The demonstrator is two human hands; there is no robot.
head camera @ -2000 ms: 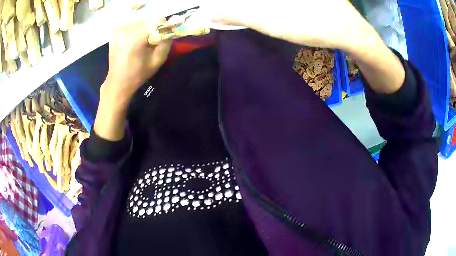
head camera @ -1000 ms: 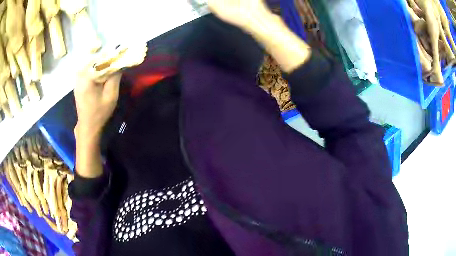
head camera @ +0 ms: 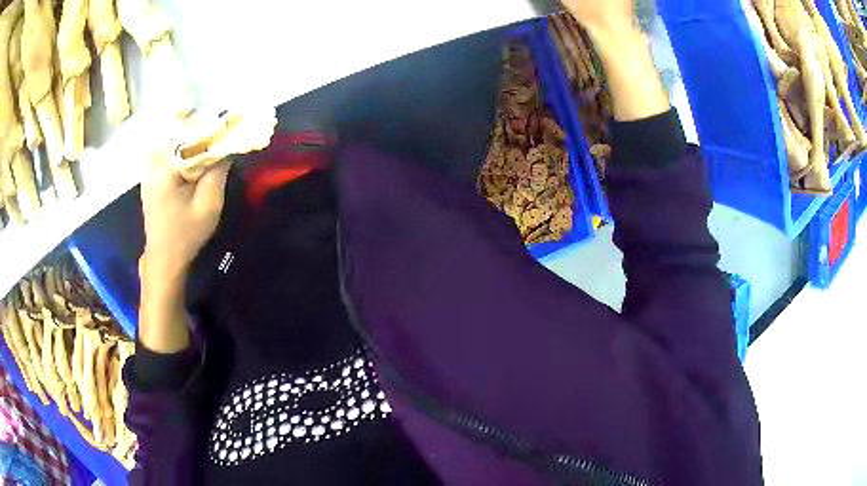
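My left hand (head camera: 181,204) is raised at the table's edge, its fingers closed around a tan moulded piece (head camera: 228,142). The piece is pale, ridged and broad, with a hollow or opening facing up; its lower end is hidden in the hand. My right hand (head camera: 604,14) is at the top edge of the picture, over the bins on the right. Its fingers are cut off, so whether it holds anything is hidden.
Tan limb parts (head camera: 67,76) lie in a row on the white table (head camera: 380,38) at upper left. A low blue bin (head camera: 561,249) holds brown flat plates (head camera: 532,180). Long tan parts fill a deep blue bin (head camera: 727,123) and another bin (head camera: 57,403) at lower left.
My right hand has left the held piece and moved right and up to the bins. My left hand has shifted left and down, still holding the tan piece. More brown plates now show.
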